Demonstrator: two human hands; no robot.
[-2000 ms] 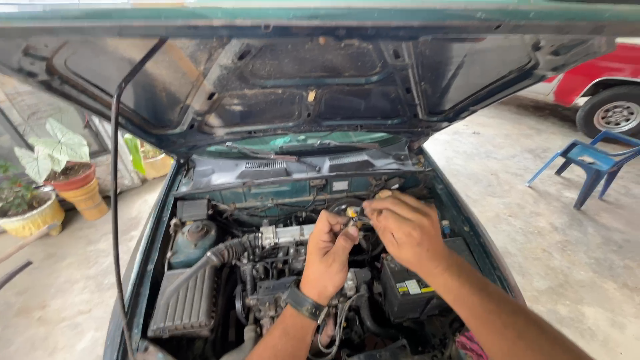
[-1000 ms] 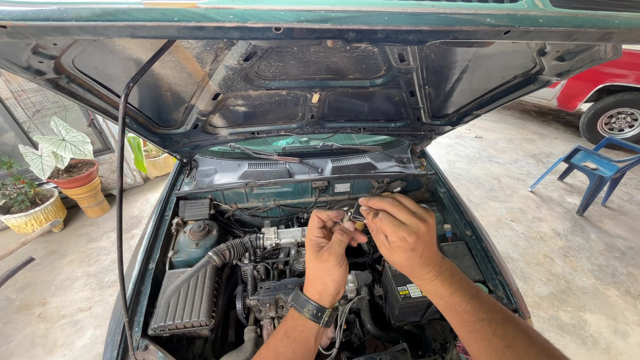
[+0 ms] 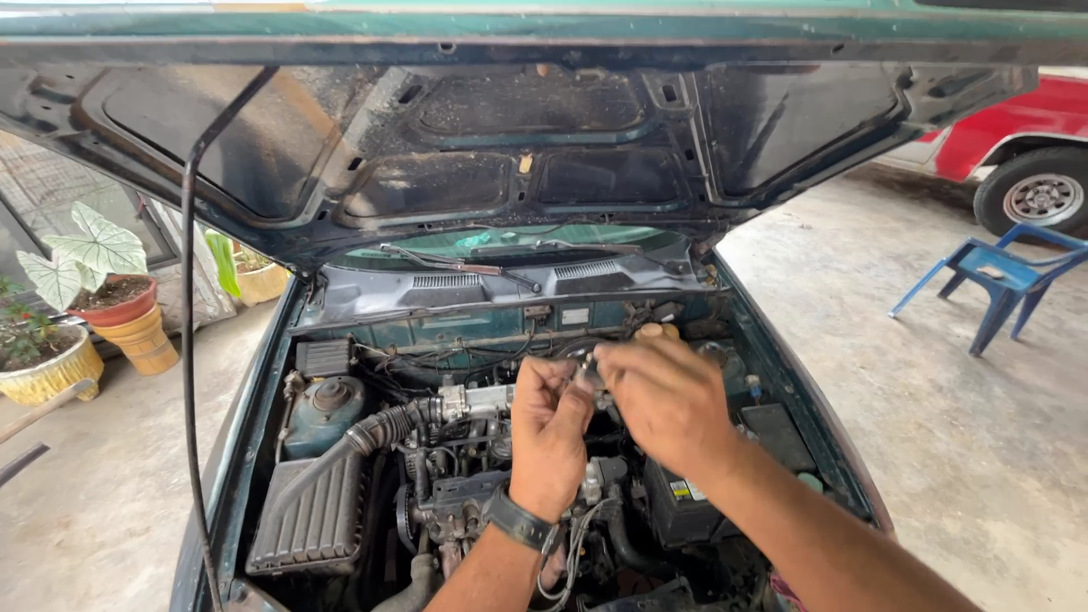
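Note:
Over a car's engine bay, my left hand pinches a small part between thumb and fingers; its kind is too small to tell. A dark watch is on the left wrist. My right hand is close beside it, blurred, with its fingertips at the same small part; whether they grip it is unclear. Below the hands lie the engine and thin grey cables. The car battery sits under my right forearm.
The raised hood spans the top, with a thin black prop rod at the left. An air filter housing fills the bay's left side. Potted plants stand at left; a blue plastic chair and a red vehicle are at right.
Both hands stay together over the engine bay. The right fingers have shifted around the small part, and the right hand is now blurred.

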